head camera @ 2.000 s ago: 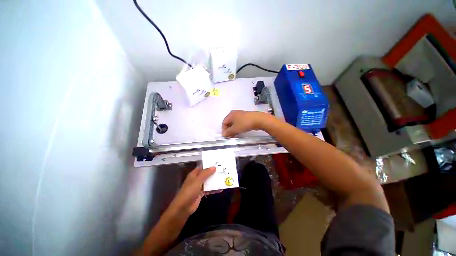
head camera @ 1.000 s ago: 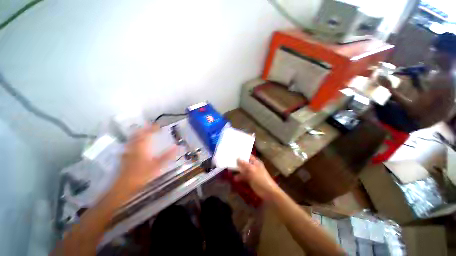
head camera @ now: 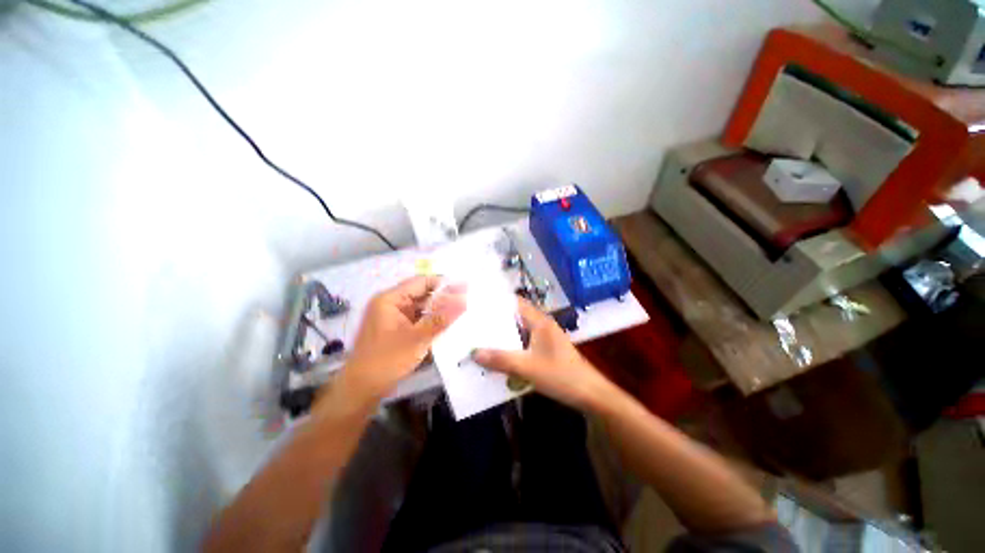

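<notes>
A white product box (head camera: pixel 472 373) with faint print and a yellow round sticker is held over the front of the sealer, above my lap. My left hand (head camera: pixel 402 333) grips its upper left part. My right hand (head camera: pixel 548 353) holds its right side, thumb on the face. Loose clear film seems to show at the upper end, blurred. The white sealer worktable (head camera: pixel 618 314) lies behind my hands, which hide the middle of the sealing arm. Another white box (head camera: pixel 433 224) stands at the back of the worktable.
The blue power unit (head camera: pixel 581 246) is at the sealer's right end. The shrink tunnel (head camera: pixel 741 259) with orange hood stands on a wooden bench (head camera: pixel 691 305) to the right. A white box (head camera: pixel 801 180) sits on its reddish-brown conveyor (head camera: pixel 739 196). Film scraps (head camera: pixel 793 340) lie at the bench edge.
The view swung right, then partly back. My left hand, previously raised open over the sealer, now grips a box with my right. A white box now shows clearly on the tunnel conveyor.
</notes>
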